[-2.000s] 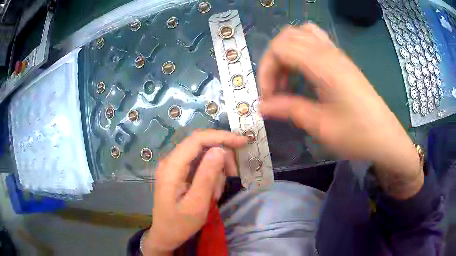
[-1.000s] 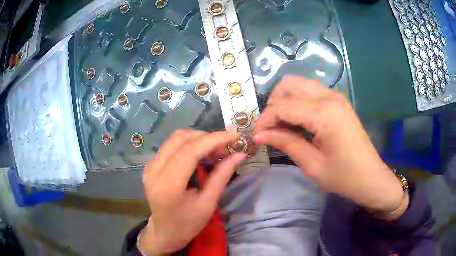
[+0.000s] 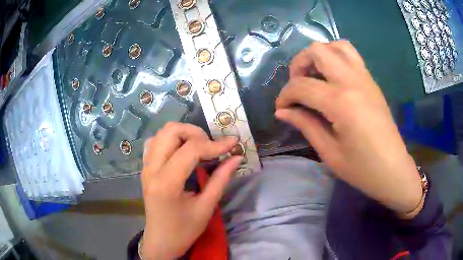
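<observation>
A pale strip fixture [image 3: 218, 101] lies across the clear blister tray [image 3: 162, 117], with its near end over the tray's near edge. Its single row of seats holds round coppery components, such as one near the middle [image 3: 215, 87]. My left hand [image 3: 185, 175] has thumb and forefinger at both sides of the component in the nearest seat [image 3: 237, 150], partly covering it. My right hand [image 3: 340, 117] is raised to the right of the strip, fingers curled and a little apart. Nothing shows between its fingertips.
More round components sit in pockets of the tray's left part. A whitish covered tray [image 3: 43, 134] lies at the left. A parts board with rows of silvery discs [image 3: 430, 43] lies at the upper right. A blue object [image 3: 429, 124] is below it. My lap is at the near edge.
The strip and tray have shifted left in view. The component my hands held over the nearest seat now sits there. My right hand has moved away from the strip, to the right.
</observation>
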